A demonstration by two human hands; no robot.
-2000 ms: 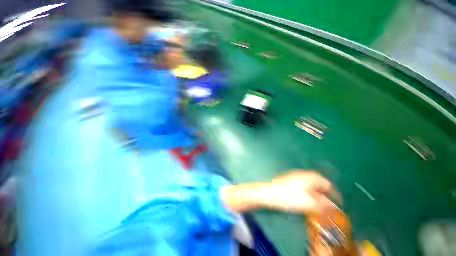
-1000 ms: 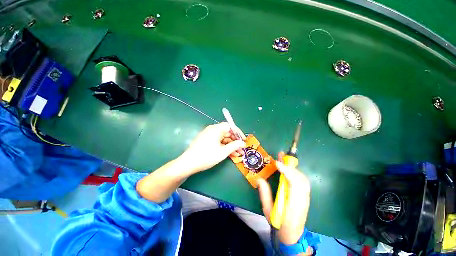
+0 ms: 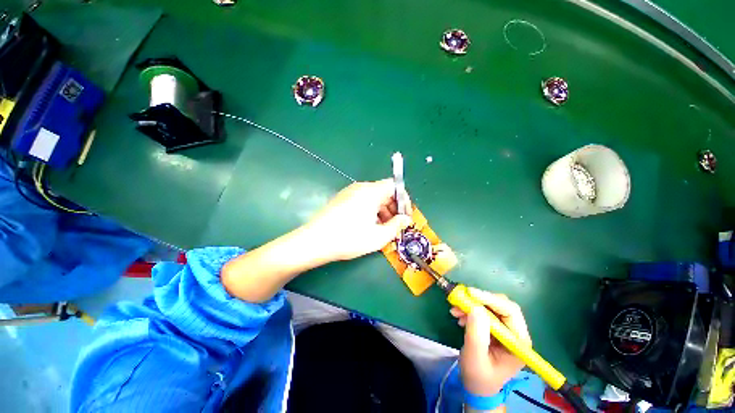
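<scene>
The orange soldering fixture [image 3: 417, 280] lies on the green mat in front of me with a round motor stator [image 3: 414, 246] in its seat. My left hand [image 3: 364, 219] is at the fixture's upper left edge and holds pale tweezers [image 3: 398, 173] pointing up. The solder wire [image 3: 284, 143] runs from the spool [image 3: 164, 91] to this hand; its end is hidden by the fingers. My right hand [image 3: 493, 343] holds the yellow soldering iron [image 3: 516, 343], its metal tip at the stator's lower right part. Whether the tip touches is hard to tell.
A whitish tip cleaner cup [image 3: 610, 179] stands at the right. A black fan [image 3: 637, 331] is at the lower right. A blue soldering station [image 3: 58, 113] is at the left, beside a blue sleeve [image 3: 64, 234]. Several stators [image 3: 309, 90] lie spaced along the back.
My right hand has moved right and down, away from the fixture's edge, and the iron's tip has swung onto the stator. The tweezers now stand more upright.
</scene>
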